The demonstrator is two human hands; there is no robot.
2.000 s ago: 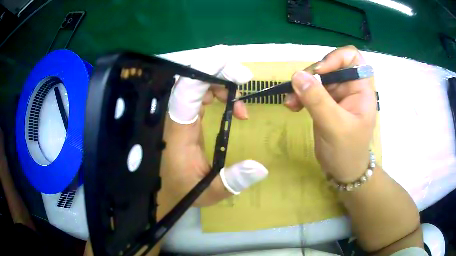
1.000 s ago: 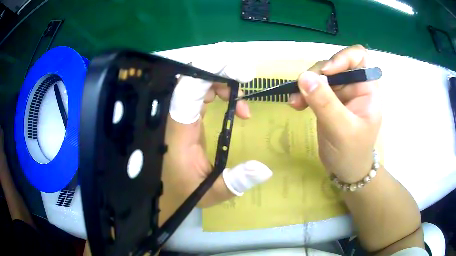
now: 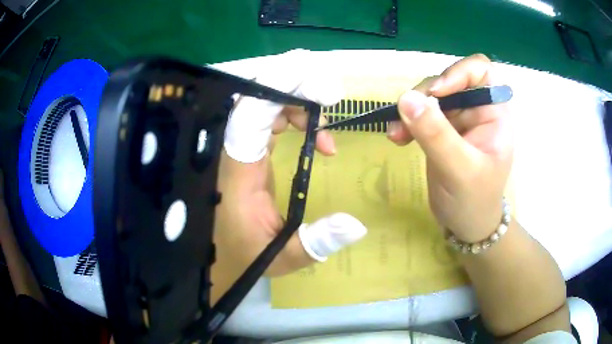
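Note:
The black housing frame (image 3: 178,161) stands tilted at left centre, its solid end with holes toward the camera. My left hand (image 3: 251,201), with white finger cots, holds it from behind and by its narrow far rail. My right hand (image 3: 456,148) holds the dark tweezers (image 3: 429,107). Their fine tips touch or nearly touch the upper part of the far rail. Whether a pad is between the tips is too small to tell. The pad strip (image 3: 355,115) lies across the top of the yellow sheet (image 3: 362,269), partly hidden behind the tweezers.
The blue tape roll (image 3: 33,201) lies at left, with a loose tail of black dashes below it. Other housing frames (image 3: 329,28) lie on the green surface (image 3: 181,30) at the far side. Part of another person's arm (image 3: 19,252) shows at the left edge.
The housing frames on the green surface have moved left. The held frame has shifted slightly left at its near end. The tweezers' tips stay by the far rail.

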